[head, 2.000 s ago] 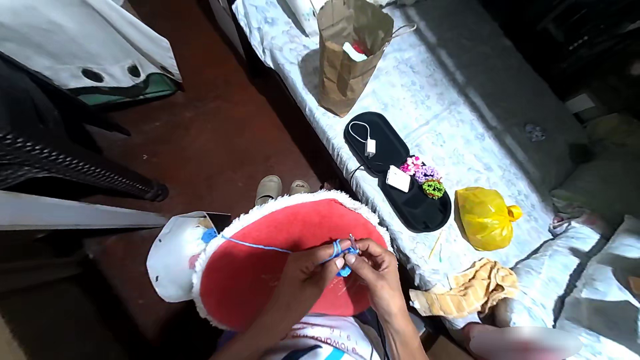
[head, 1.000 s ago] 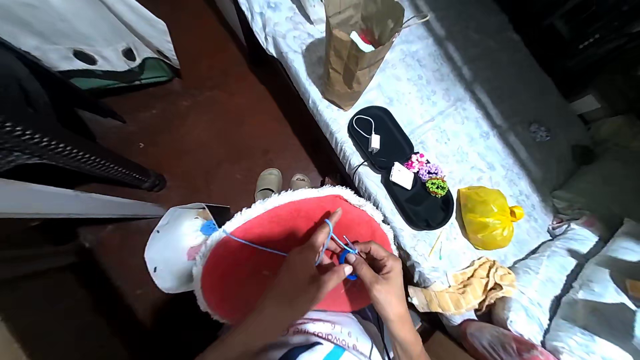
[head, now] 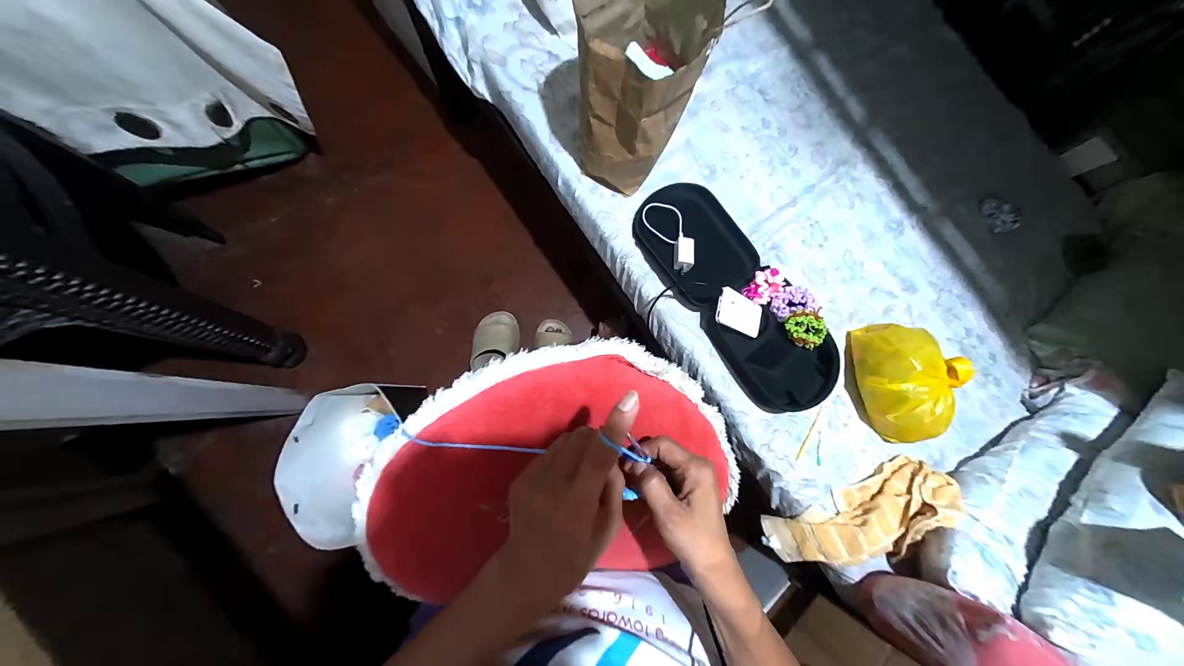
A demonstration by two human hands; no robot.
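My left hand (head: 569,490) is over a red cushion with white fluffy trim (head: 444,518), its index finger raised with blue yarn (head: 481,448) looped around it. The strand runs left across the cushion to a blue yarn bundle (head: 387,425) at a white container (head: 319,472). Close on the right, my right hand (head: 680,486) pinches a thin hook (head: 635,446), which meets the yarn between the hands. A small blue piece of yarn work (head: 630,494) shows below the fingertips, mostly hidden by them; whether my left fingers also grip it is unclear.
On the bed (head: 786,222) lie an open black case (head: 777,370) with crocheted flowers (head: 786,301) and white devices, a brown paper bag (head: 629,111), a knotted yellow plastic bag (head: 897,384) and a yellow cloth (head: 874,518). Sandals (head: 497,338) are beyond the cushion. A dark woven chair (head: 139,305) stands left.
My left index finger, bent near the work two seconds ago, is now raised with the yarn around it. The two hands have stayed close together over the cushion.
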